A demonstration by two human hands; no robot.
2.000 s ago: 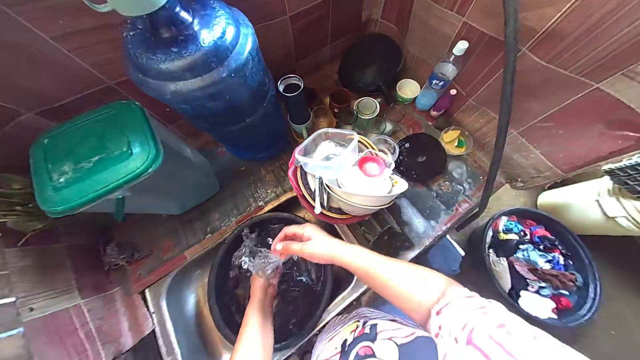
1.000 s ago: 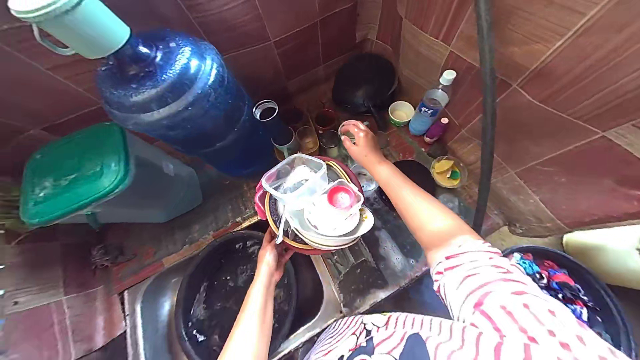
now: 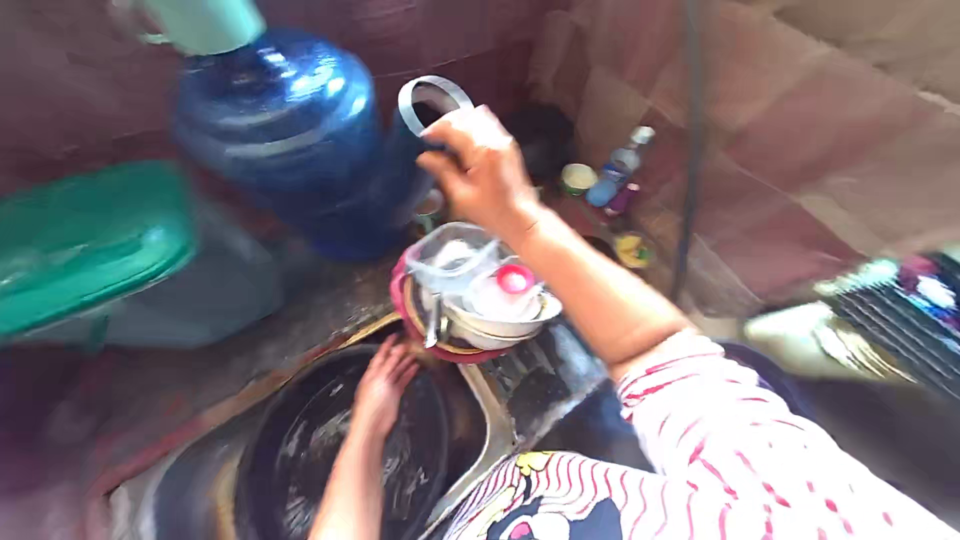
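My right hand (image 3: 480,169) is raised in front of the blue water jug and grips a dark tumbler with a pale rim (image 3: 433,101); motion blur hides its detail. Over the edge of the black basin (image 3: 259,480) my left hand (image 3: 386,379) is spread, palm down, holding nothing. Just above its fingertips stands a pink basin (image 3: 401,289) piled with dishes: a clear plastic container (image 3: 450,259), white bowls (image 3: 495,330), a small pink-and-white piece (image 3: 515,279) and a spoon (image 3: 433,322).
A large blue water jug (image 3: 285,127) with a pale green pitcher (image 3: 210,22) on top stands at the upper left. Left of it is a green-lidded bin (image 3: 90,240). Bottles (image 3: 615,176), a small cup (image 3: 578,178) and a black hose (image 3: 690,150) are at the right.
My right hand has moved from the cups behind the dish pile to a raised place nearer the jug, now holding the tumbler. My left hand has come off the pile's rim.
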